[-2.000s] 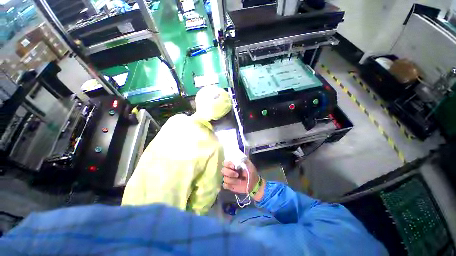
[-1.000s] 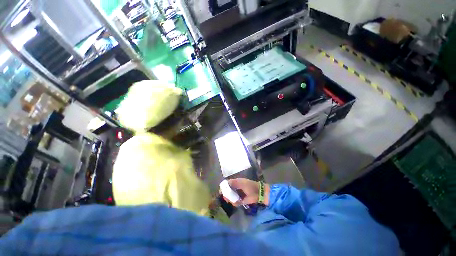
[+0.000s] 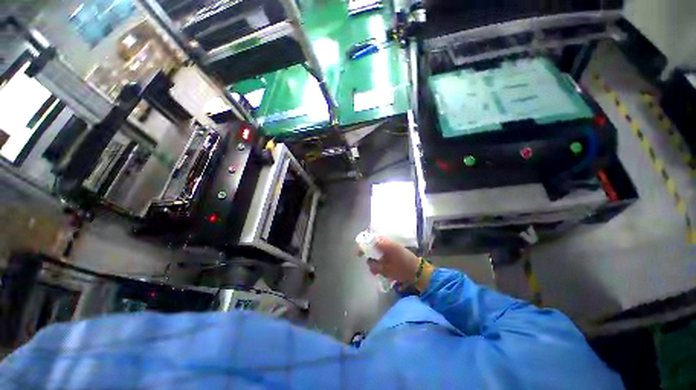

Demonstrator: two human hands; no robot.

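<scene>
My right hand (image 3: pixel 395 263) is held out at the lower middle, in a blue sleeve with a yellow-green band at the wrist. It is closed around a small white charger (image 3: pixel 369 242), whose end sticks out past the fingers at the upper left. A piece of thin white cord (image 3: pixel 384 284) shows below the fingers. The hand is above the floor and touches no bench. My left hand is not in view.
A black test machine with a pale green plate (image 3: pixel 507 95) stands at right. Another black machine (image 3: pixel 233 171) on a white-framed stand is at left. A green bench (image 3: pixel 343 84) lies ahead. A bright white panel (image 3: pixel 394 209) is beyond my hand.
The person in yellow has gone out of the picture. The view has shifted, so the left machine and its stand show fully. My right hand still holds the white charger.
</scene>
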